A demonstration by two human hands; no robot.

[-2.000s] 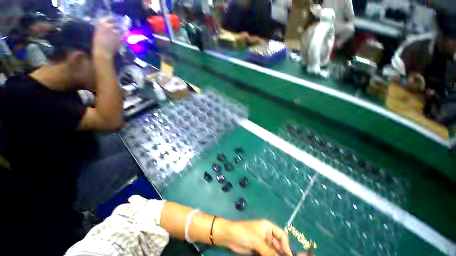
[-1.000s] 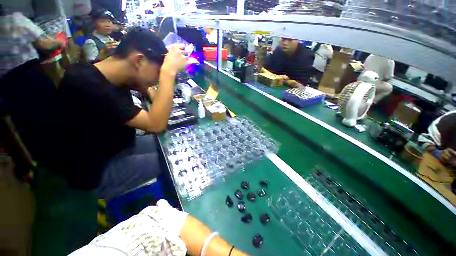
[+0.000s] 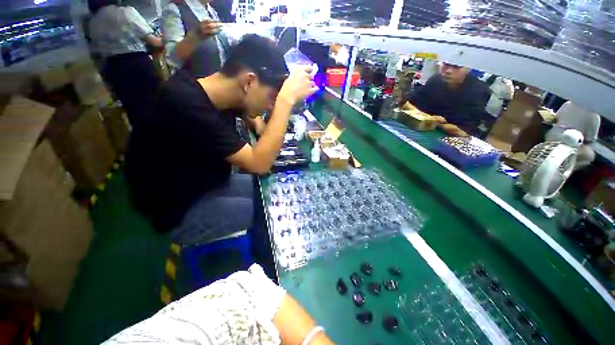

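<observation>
A loose cluster of small glossy black housings (image 3: 357, 297) lies on the green bench at the lower middle. A filled clear blister tray (image 3: 324, 244) lies beyond them, with dark parts in most of its pockets. A further clear blister tray (image 3: 431, 317) is at the lower right, cut off by the bottom edge, with a row of black parts along its far side. My left sleeve and forearm with a pale band enter at the bottom, but my left hand is cut off below the picture. My right hand is out of view.
A seated person (image 3: 202, 135) in black is at the left, one arm raised. A white bottle (image 3: 315, 150) and a small open carton (image 3: 336, 156) stand beyond the tray. A pale strip (image 3: 448, 277) crosses the bench. A blue crate (image 3: 470, 149) and white fan (image 3: 553, 168) are across.
The view has swung left and up, so the bench things sit further right and lower. My left hand, seen earlier beside a small pile of gold bits, has left the picture, as has the pile.
</observation>
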